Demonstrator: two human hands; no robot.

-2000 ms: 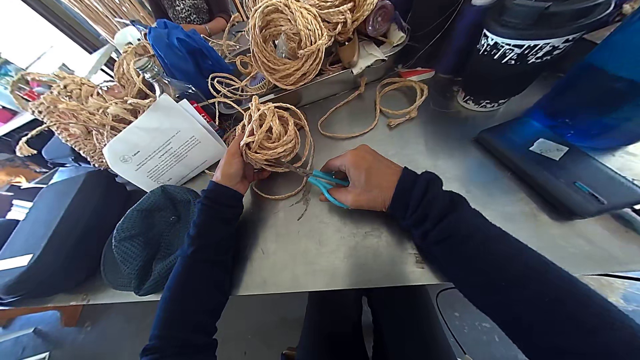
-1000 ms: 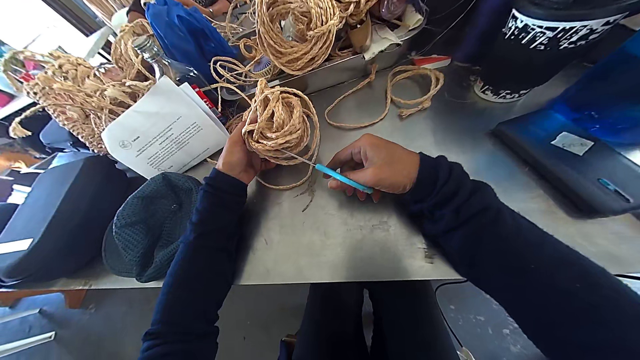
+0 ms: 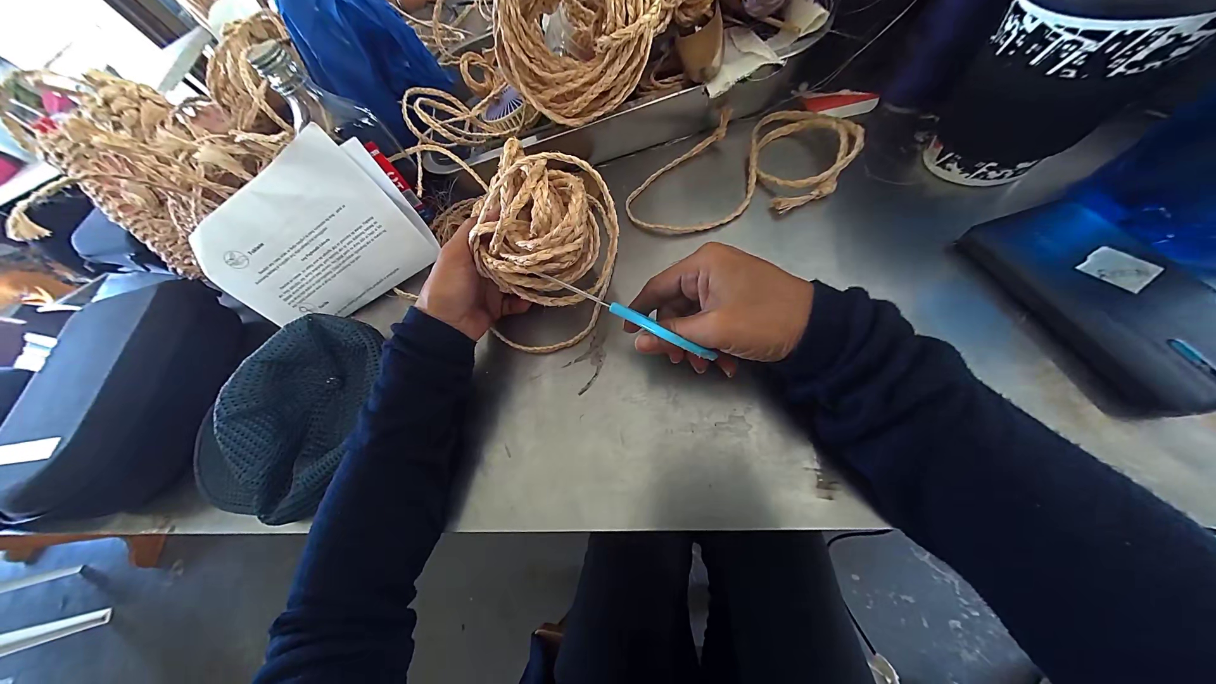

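Note:
My left hand (image 3: pixel 467 291) holds a bundle of coiled natural-fibre rope (image 3: pixel 543 223) from its left and lower side, above the metal table. A loose loop of the same rope hangs around the bundle's right side and bottom. In my right hand (image 3: pixel 727 306) are the light-blue handles of a pair of scissors (image 3: pixel 662 332), seen edge-on. The metal blades point up and left and reach the lower strands of the bundle; whether they are open or shut cannot be told. Another length of rope (image 3: pixel 684 228) lies curled on the table beyond my right hand.
A metal tray (image 3: pixel 608 135) heaped with rope coils stands at the back. On the left are a printed paper (image 3: pixel 313 228), a glass bottle (image 3: pixel 328 103), a knitted cap (image 3: pixel 294 413) and a black case (image 3: pixel 123 389). A black patterned container (image 3: pixel 1016 90) and a dark flat case (image 3: pixel 1083 304) occupy the right.
The scissors have turned from showing both blue handle loops to an edge-on view. The rope bundle remains in my left hand.

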